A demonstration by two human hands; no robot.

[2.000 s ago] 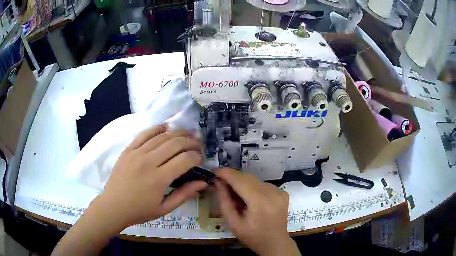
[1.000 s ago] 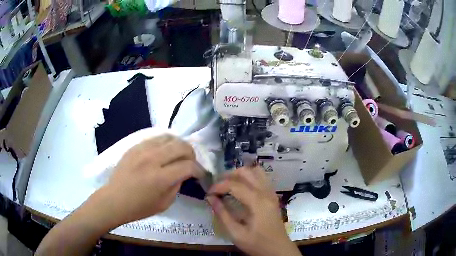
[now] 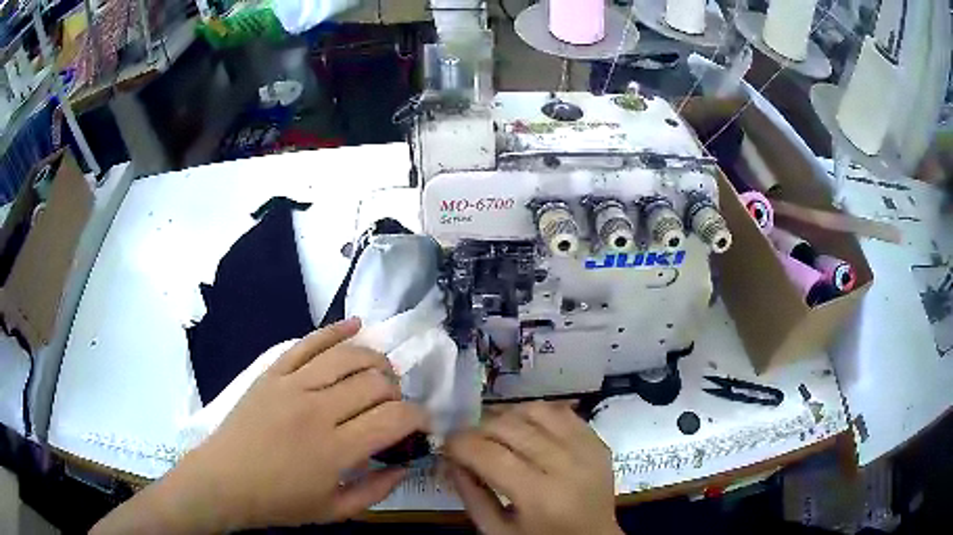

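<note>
The white cut panel (image 3: 402,287) lies bunched at the left front of the overlock machine (image 3: 637,324), against the needle area (image 3: 491,303). My left hand (image 3: 314,418) rests over the panel and grips its front edge, with a dark piece of fabric showing under the fingers. My right hand (image 3: 538,465) pinches the fabric edge beside it, below the needle area. The exact grip of the fingertips is partly hidden. A dark cut panel (image 3: 251,303) lies flat on the table to the left, partly under the white one.
Thread snips (image 3: 744,391) lie right of the machine. A small open carton (image 3: 773,313) with pink thread spools (image 3: 799,274) stands further right. Thread cones (image 3: 577,19) stand behind. Another carton (image 3: 47,246) is at the far left. The white table (image 3: 125,313) has ruler marks along its front.
Both hands have moved lower in the picture, towards the table's front edge. The white panel has been drawn forward and now bunches beside the needle area. The camera view has shifted a little.
</note>
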